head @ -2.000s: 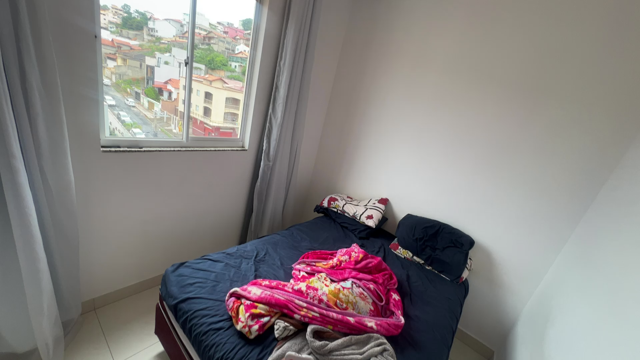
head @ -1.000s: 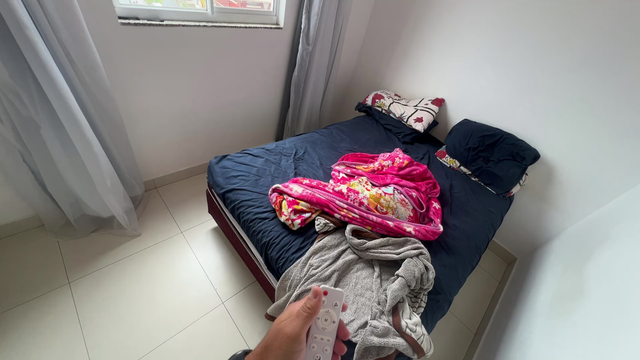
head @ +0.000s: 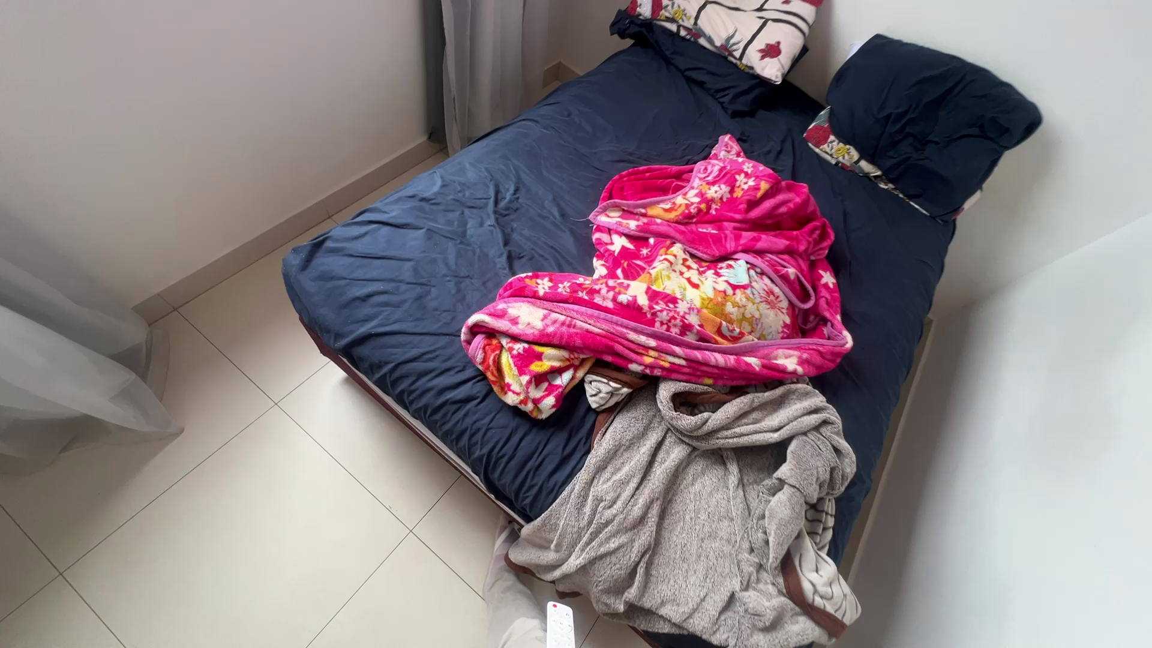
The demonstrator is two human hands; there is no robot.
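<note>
Neither of my hands shows in the head view now. The tip of a white remote control (head: 560,624) reaches in at the bottom edge; whatever holds it is out of frame. Above and right of it a grey blanket with brown trim (head: 688,504) hangs over the foot of the bed. A crumpled pink floral blanket (head: 711,279) lies on the dark blue sheet (head: 450,234). At the head of the bed are a floral pillow (head: 733,31) and a pillow with a dark blue cover (head: 927,117).
A sheer grey curtain (head: 72,360) hangs at the left, and another curtain (head: 490,67) is by the far corner. White walls (head: 207,99) stand around the bed. Light tiles (head: 243,522) cover the floor to its left.
A hand with the white remote showed at the bottom a second ago; now only the remote's tip is seen. The view has tilted down toward the bed.
</note>
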